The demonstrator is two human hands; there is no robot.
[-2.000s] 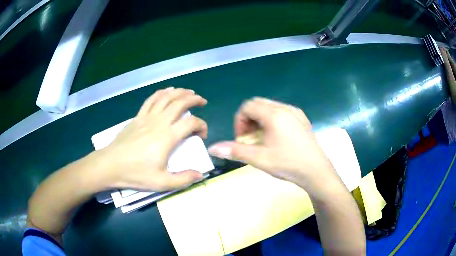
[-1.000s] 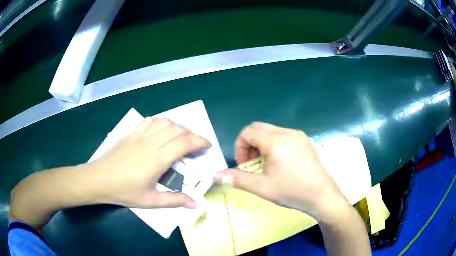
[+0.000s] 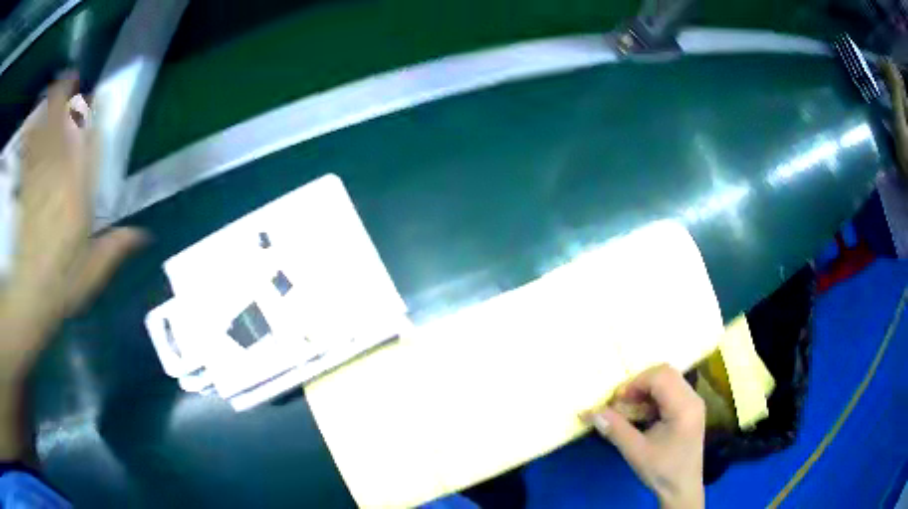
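Flat white hang-tab boxes (image 3: 329, 239) lie stacked on the green worktop left of centre, dark printed shapes up and a slotted tab at lower left. The long pale-yellow sticker sheets (image 3: 448, 398) lie right of them, touching or slightly under their edge. My right hand (image 3: 657, 427) is at the sheets' near edge, fingers curled around a small yellowish piece, thumb tip on the edge. My left hand (image 3: 55, 219) is blurred at the far left, thumb spread; a white box (image 3: 8, 189), cut off by the picture's edge, shows behind it. Its grip is unclear.
A white side rail (image 3: 398, 89) crosses behind the worktop, with the green belt beyond. A white diverter bar (image 3: 124, 119) stands beside my left hand. A metal bracket (image 3: 642, 40) is on the rail. Crumpled yellow liner (image 3: 747, 373) and a black bag (image 3: 787, 378) hang at right.
My left hand has moved off the boxes to the far left. My right hand has moved right and toward me. The fanned boxes now lie stacked and uncovered.
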